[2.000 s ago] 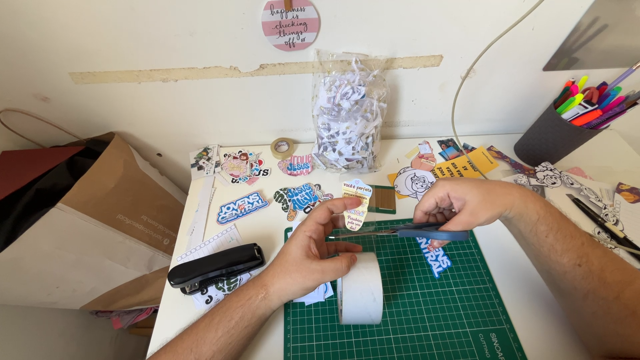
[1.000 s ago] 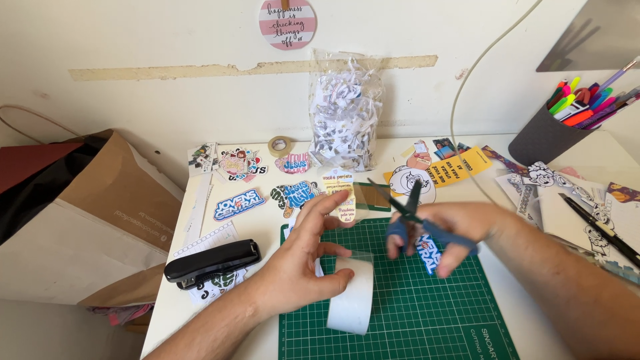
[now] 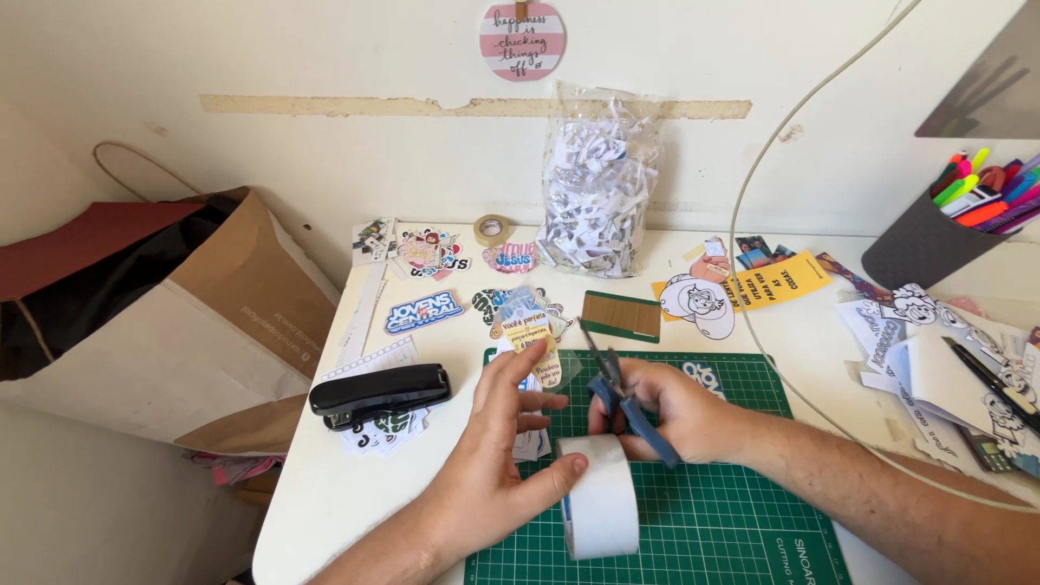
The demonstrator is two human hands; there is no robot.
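Observation:
My left hand (image 3: 508, 455) is spread, its thumb at the rim of a wide roll of tape (image 3: 603, 497) that stands on the green cutting mat (image 3: 699, 520). A small printed paper cutout (image 3: 532, 345) with clear film around it clings at the index fingertip of this hand. My right hand (image 3: 678, 410) holds blue-handled scissors (image 3: 621, 398), blades pointing up and away, just behind the tape roll. Beyond the scissors lies a flat card wound with brown thread or tape (image 3: 621, 315).
A black stapler (image 3: 380, 394) lies at the left over paper cutouts. Behind are a small tape roll (image 3: 491, 231) and a clear bag of paper scraps (image 3: 600, 191). A dark pen cup (image 3: 926, 236) and loose drawings (image 3: 934, 366) occupy the right. A cable crosses above my right forearm.
The scissors have moved from beside the cutout toward the tape roll and turned blades upward. My left fingers, earlier pinching at the cutout, have spread, with the cutout still at the index fingertip.

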